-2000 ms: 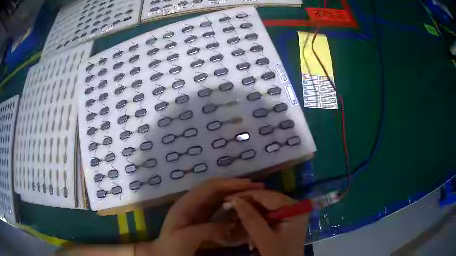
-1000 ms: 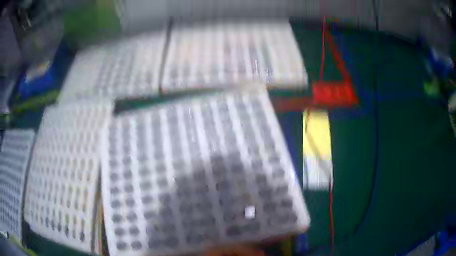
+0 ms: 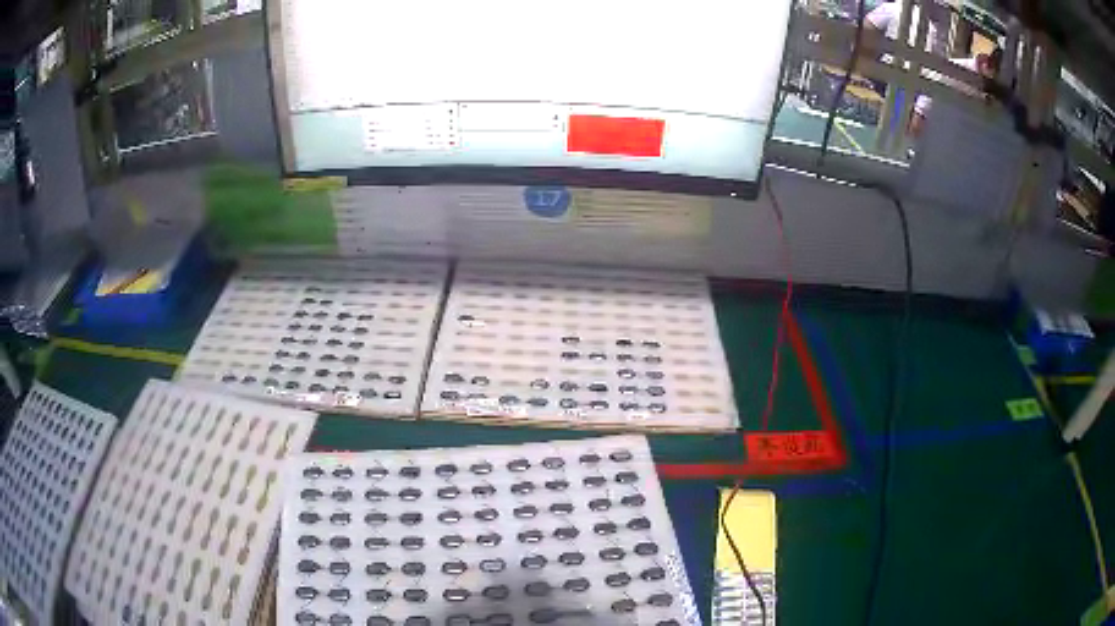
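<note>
No hand is in view. The large white parts tray [image 3: 428, 520] lies nearest in front of me, its lower part cut off by the bottom edge. It carries rows of dark oval parts, many linked in pairs, with a shadow at its lower middle. The yellow-and-white card [image 3: 748, 532] lies to its right, with a cable across it.
Two rear trays [image 3: 312, 342] [image 3: 581, 349] hold some dark ovals. Left trays [image 3: 196, 489] [image 3: 55, 471] stand beside the main tray. A monitor [image 3: 526, 86] is behind. Blue bins [image 3: 147, 294] [image 3: 1058, 336] are at both sides. Red label [image 3: 789, 445], red cable [image 3: 779, 355] and dark cable [image 3: 902, 391] lie right. A person [image 3: 978, 64] is beyond.
The view has tilted up, so the trays sit lower and the monitor shows. Both hands and the red tool, seen two seconds ago, have left the picture.
</note>
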